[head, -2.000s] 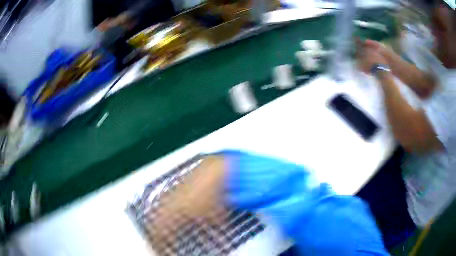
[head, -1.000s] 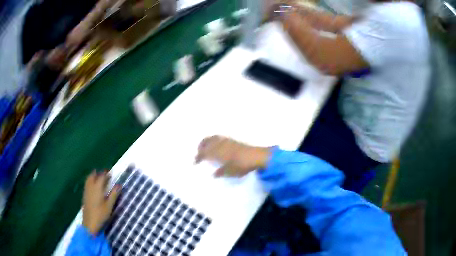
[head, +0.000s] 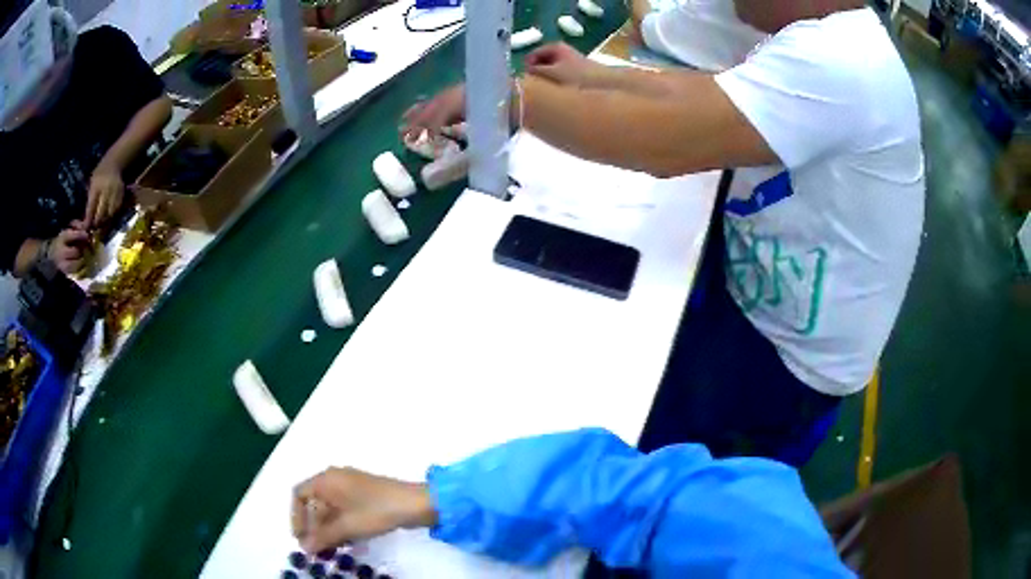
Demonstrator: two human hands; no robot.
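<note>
My right hand (head: 353, 504), bare with a bright blue sleeve, is low in the picture over the bench beside the belt. Its fingers are curled together and point down at the top edge of the sticker sheet (head: 332, 568); I cannot tell if they pinch anything. Only a few black discs of the sheet show, the rest is cut off by the lower edge. My left hand is out of the picture. Off-white device housings lie on the green conveyor belt (head: 204, 328), the nearest one (head: 260, 397) by the bench edge, another (head: 334, 294) beyond it.
A black smartphone (head: 568, 257) lies on the white bench (head: 475, 362). A grey post (head: 488, 102) stands at its far end. A person in a white shirt at right reaches to a housing (head: 444, 167) on the belt. Across sit another person, gold pieces (head: 133, 271) and cardboard boxes (head: 209, 181).
The view has swung, showing more of the line ahead and less of the sheet. My left hand has left the picture. My right hand has come down to the sheet, its spread fingers now curled.
</note>
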